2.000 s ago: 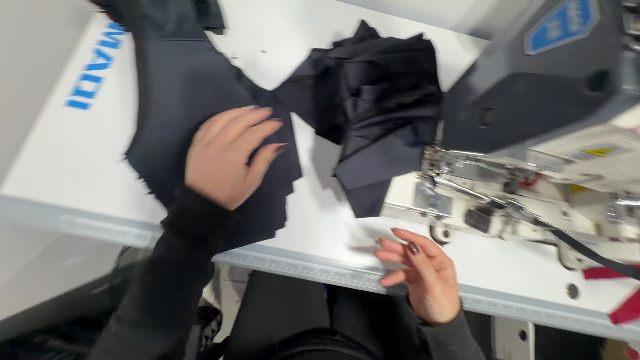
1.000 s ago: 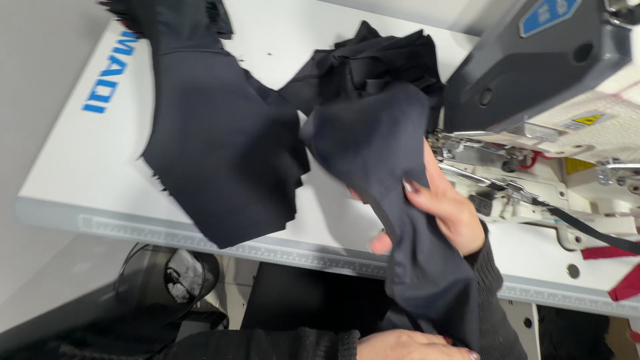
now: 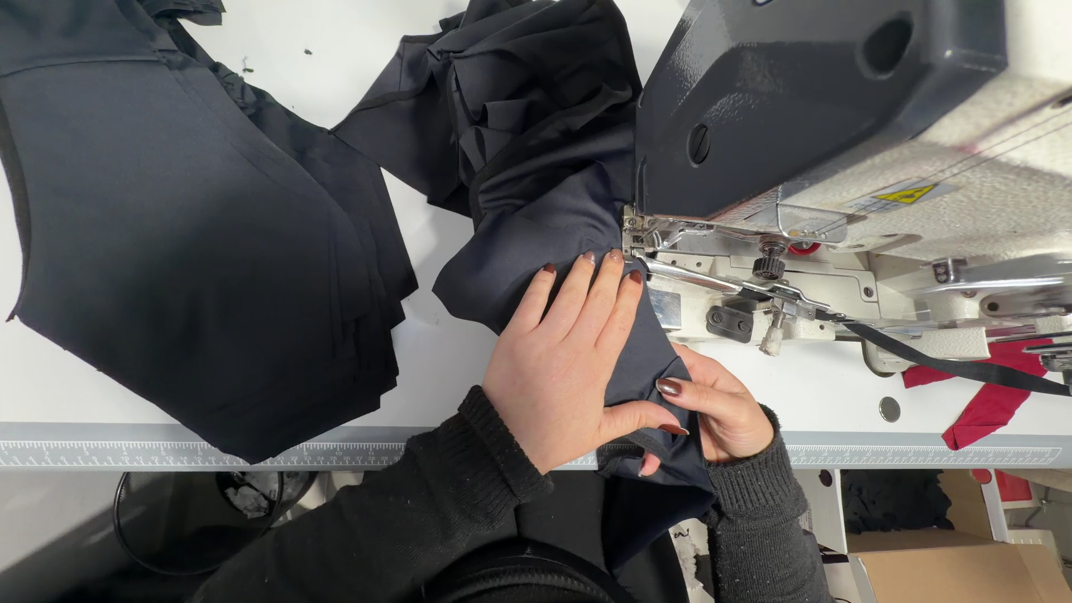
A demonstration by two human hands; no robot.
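Observation:
A dark navy fabric piece [image 3: 536, 243] lies at the presser foot [image 3: 636, 239] of an industrial sewing machine [image 3: 804, 109]. Flat on it rests my left hand [image 3: 574, 360], fingers slightly apart and tips close to the foot. My right hand [image 3: 720, 402] pinches the same piece at its right edge, thumb on top, near the table's front edge. Black binding tape [image 3: 946, 360] runs into a metal guide [image 3: 712, 280] beside the foot. Behind the piece is a crumpled heap of dark fabric [image 3: 536, 75]. A layered stack of dark cut panels [image 3: 184, 243] lies at the left.
A ruler strip [image 3: 335, 454] runs along the front edge of the white table [image 3: 435, 368]. Red fabric strips [image 3: 992, 402] lie at the right. Below the table are a black mesh bin [image 3: 180, 519] at the left and a cardboard box [image 3: 963, 569] at the right.
The fabric piece, held up in front of the machine a second ago, now lies at the presser foot. My left hand has moved up from below the table edge onto it.

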